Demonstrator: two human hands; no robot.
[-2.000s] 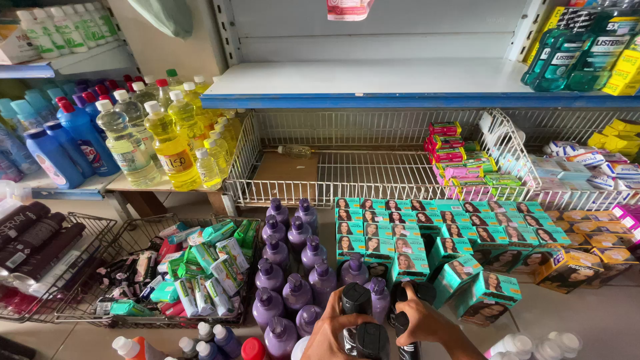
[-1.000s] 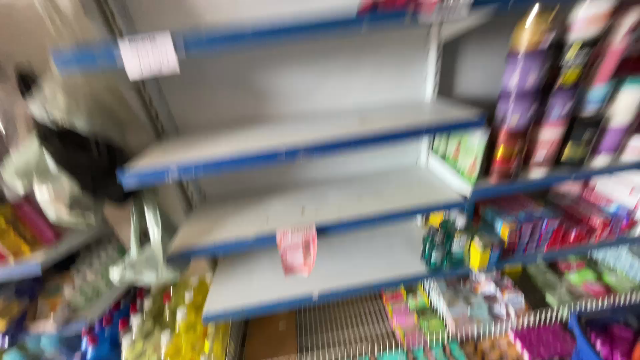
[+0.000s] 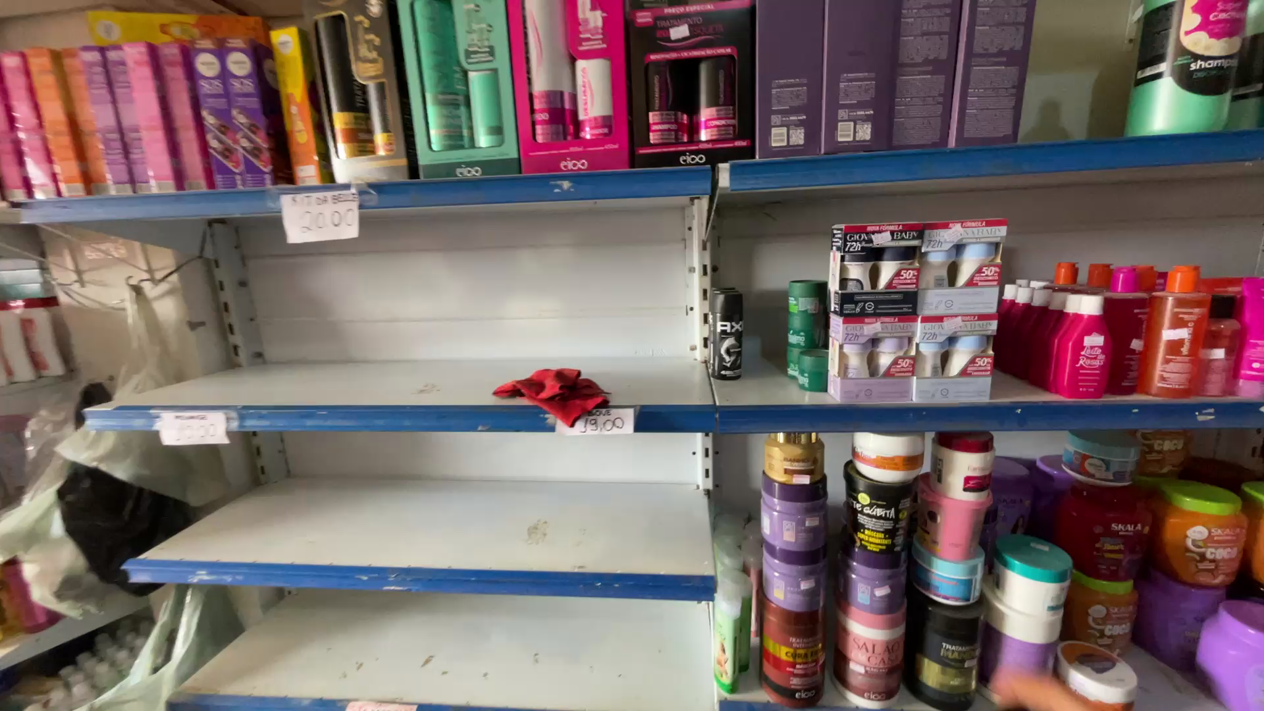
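Note:
Only a blurred part of my right hand [image 3: 1037, 691] shows at the bottom edge, right of centre, close to a white jar [image 3: 1096, 671]. Its fingers are not clear, and whether it holds anything cannot be seen. My left hand is out of view. A black Axe spray can [image 3: 727, 334] stands upright at the left end of the right middle shelf, beside green roll-on or jar-like containers [image 3: 807, 326]. Right of these are stacked twin-pack deodorant boxes [image 3: 874, 272]. A crumpled red cloth [image 3: 558, 392] lies at the front edge of the left middle shelf.
Blue-edged metal shelves [image 3: 395, 419] run across the view, with paper price tags [image 3: 320, 215] on their edges. Boxed hair products [image 3: 573, 89] line the top. Stacked cream jars [image 3: 793, 592] fill the lower right, below pink bottles [image 3: 1083, 346]. Plastic bags [image 3: 138, 444] hang at the left.
Two seconds ago both my hands were low in view, holding black bottles above the floor stock; now only a blurred part of one hand shows. The view has swung up to the shelves.

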